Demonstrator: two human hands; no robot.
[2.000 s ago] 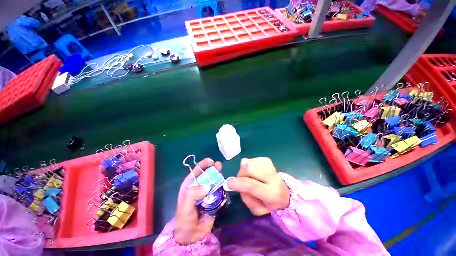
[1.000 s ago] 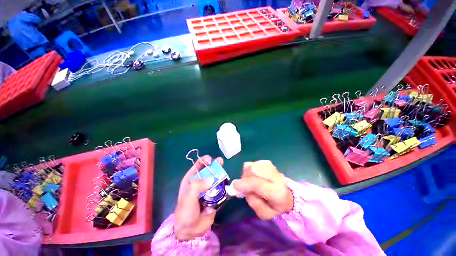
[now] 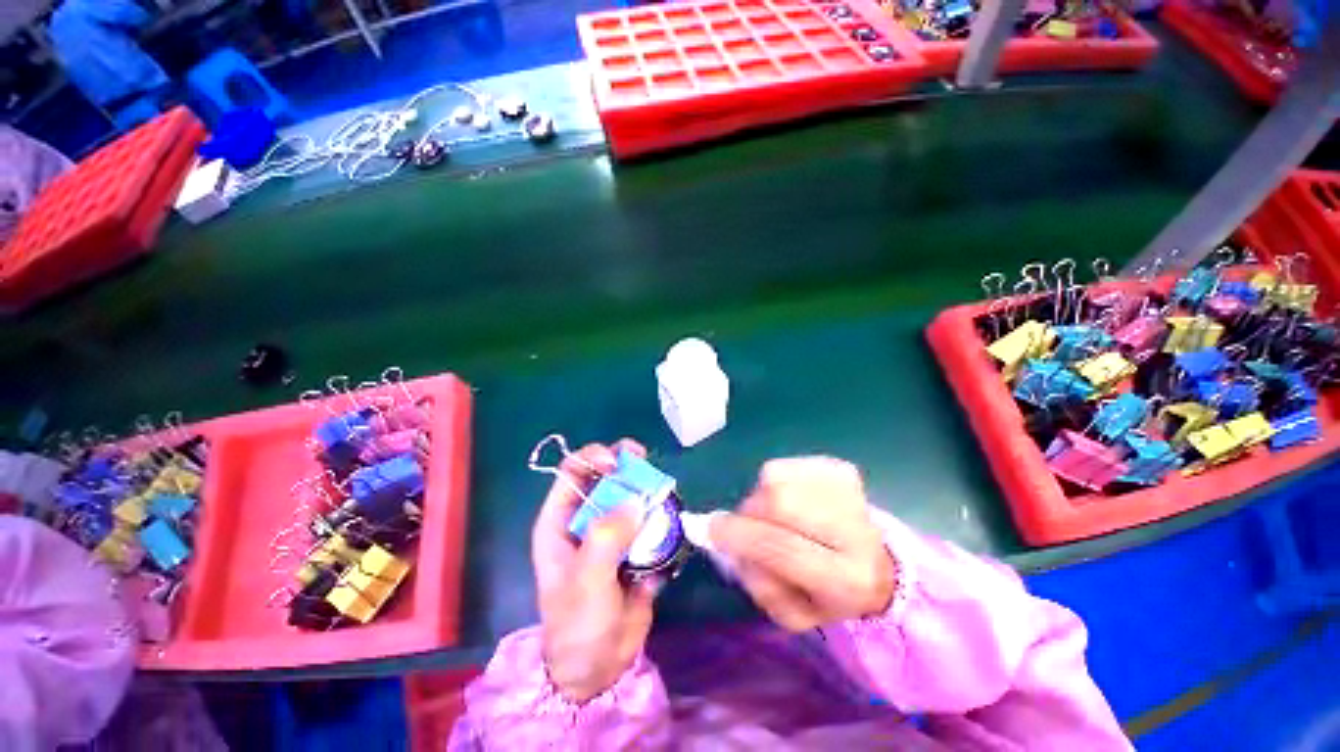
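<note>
My left hand (image 3: 588,573) holds a dark, glossy round device (image 3: 657,541) with a light blue binder clip (image 3: 623,491) clamped on it; a silver wire handle sticks out to the upper left. My right hand (image 3: 801,544) pinches a small white scrap (image 3: 700,529), like cloth or tissue, at the right rim of the device. Whether it touches the rim is hard to tell. A white blocky bottle (image 3: 692,392) stands on the green bench (image 3: 588,279) just beyond my hands.
A red tray heaped with clipped units (image 3: 1051,517) is at right. A divided red tray (image 3: 257,544) is at left, a person's pink sleeve (image 3: 59,632) beside it. A small dark round part (image 3: 265,366) lies beyond. Far side: red compartment trays (image 3: 735,66), white cables (image 3: 346,147), a grey post (image 3: 1227,184).
The white scrap has moved from the device's upper part near the clip to its right rim. The device is tilted differently. The view has shifted slightly, and the small dark part has moved right along the bench.
</note>
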